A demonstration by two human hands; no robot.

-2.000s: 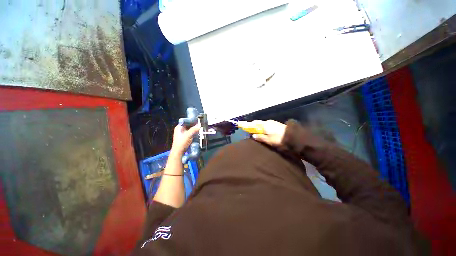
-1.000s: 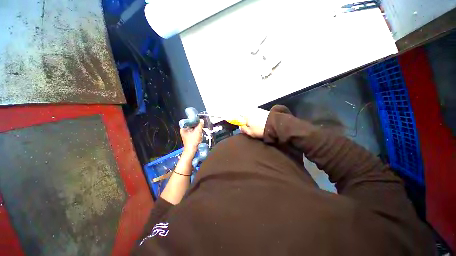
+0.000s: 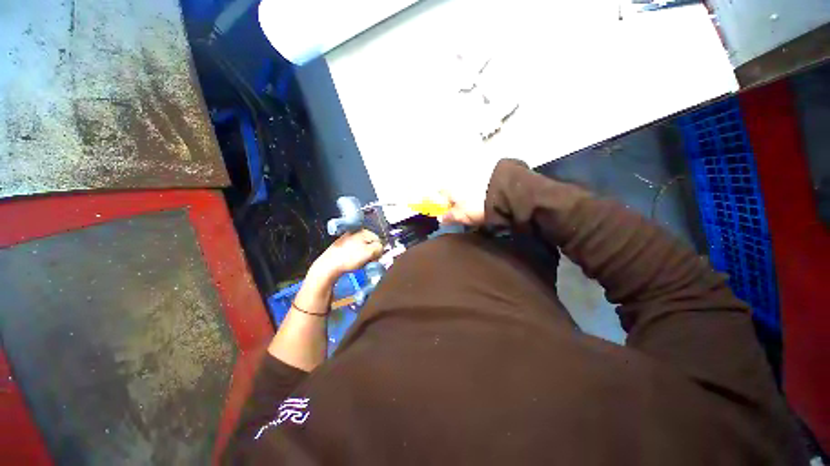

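Note:
My left hand [image 3: 350,251] is closed around a silvery metal bar [image 3: 377,221] beside the near left corner of the white table. A grey curved part [image 3: 347,215] sticks out at the bar's upper end, and another grey part [image 3: 371,275] shows below the hand. My right hand [image 3: 466,213] grips a yellow-handled tool [image 3: 428,208]. Its thin shaft points left to the bar's upper end; whether it touches is too blurred to tell.
The white table [image 3: 409,109] bears small thin bits [image 3: 499,122] and a white roll [image 3: 309,32] at its left edge. A blue crate [image 3: 344,289] is below my left hand, a blue mesh crate [image 3: 728,191] at right. Red-and-grey machines [image 3: 238,264] stand on both sides.
The yellow-handled tool has risen slightly and now lies level at the bar's upper end. My left hand has turned over the bar. The view has shifted, so the table sits a little differently.

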